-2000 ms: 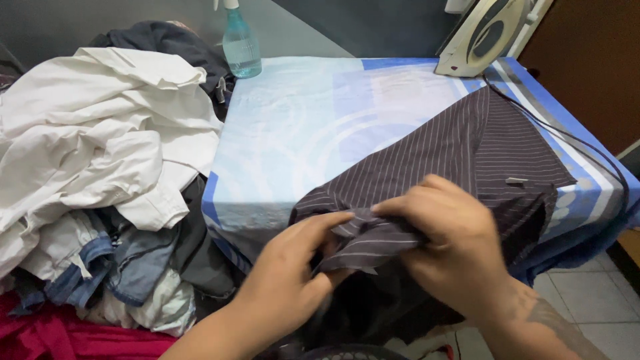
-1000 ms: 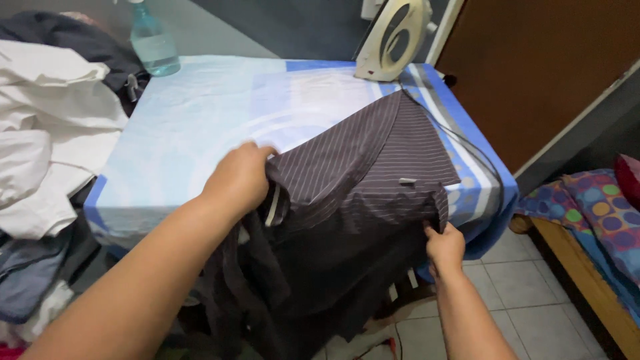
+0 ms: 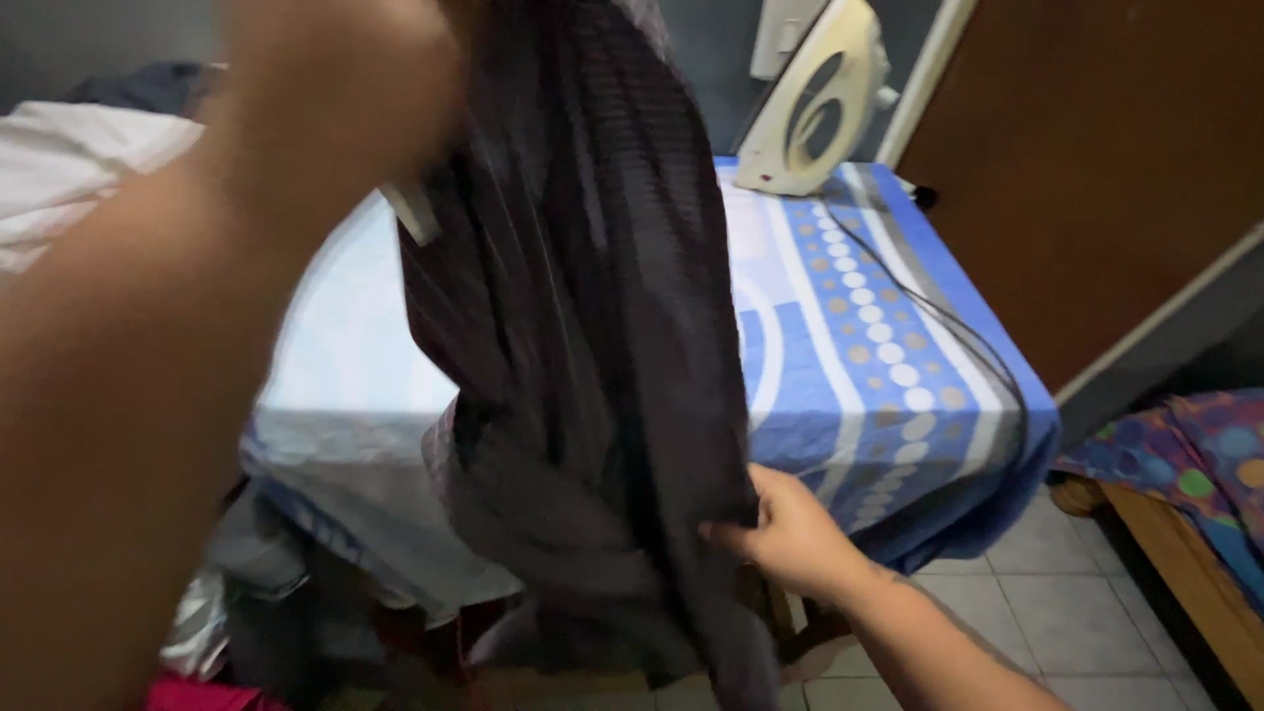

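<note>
A dark pinstriped garment hangs in front of me, over the near edge of a table covered with a blue and white patterned cloth. My left hand is raised at the upper left, blurred, holding the garment's upper part; its fingertips are hidden. Lower down, my right hand pinches the garment's right edge between thumb and fingers. A pale tag or strip shows on the garment's left side. On the table's far right corner stands a cream clothes iron on its heel, its cord trailing along the right side.
White clothes are heaped at the left, with a dark cloth behind them and a red cloth low down. A brown door stands at the right, above a wooden bed frame with dotted bedding. A wall switch is behind the iron.
The garment lay partly on the table and is now lifted and hanging. My left hand has risen with it; my right hand still grips its edge. The view has shifted right.
</note>
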